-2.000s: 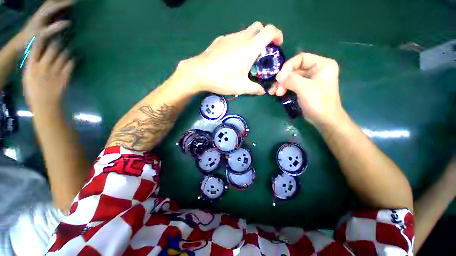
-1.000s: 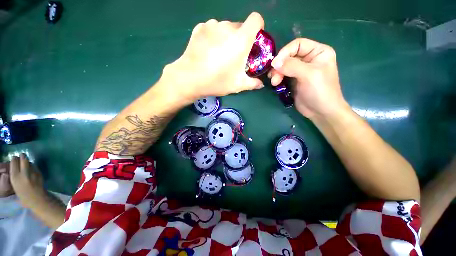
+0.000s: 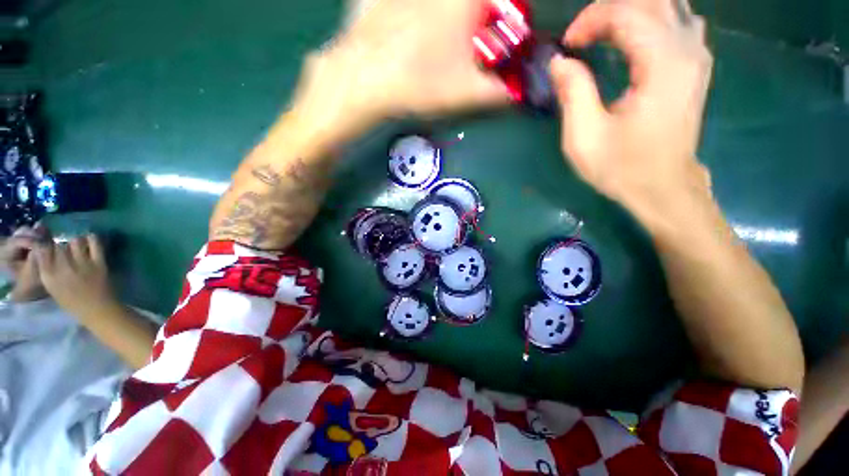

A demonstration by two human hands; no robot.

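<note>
My left hand is at the top of the view, blurred and cut off by the edge. It holds a housing that shows red light at its open end. My right hand is to its right, with thumb and fingers on a dark round cap held against or very near the housing's end. Whether they touch is blurred. Pale end caps with thin leads lie in a pile below my left hand. Two more caps lie to the right of the pile.
The bench top is glossy green. At the left, another person's hands are near the bench edge, by a dark housing with a bluish lit end and several dark units. Another person's arm shows at the lower right.
Both my hands have moved up, towards the top edge. The housing has turned, and a cap is now between it and my right fingers. The pile appears shifted slightly right in view.
</note>
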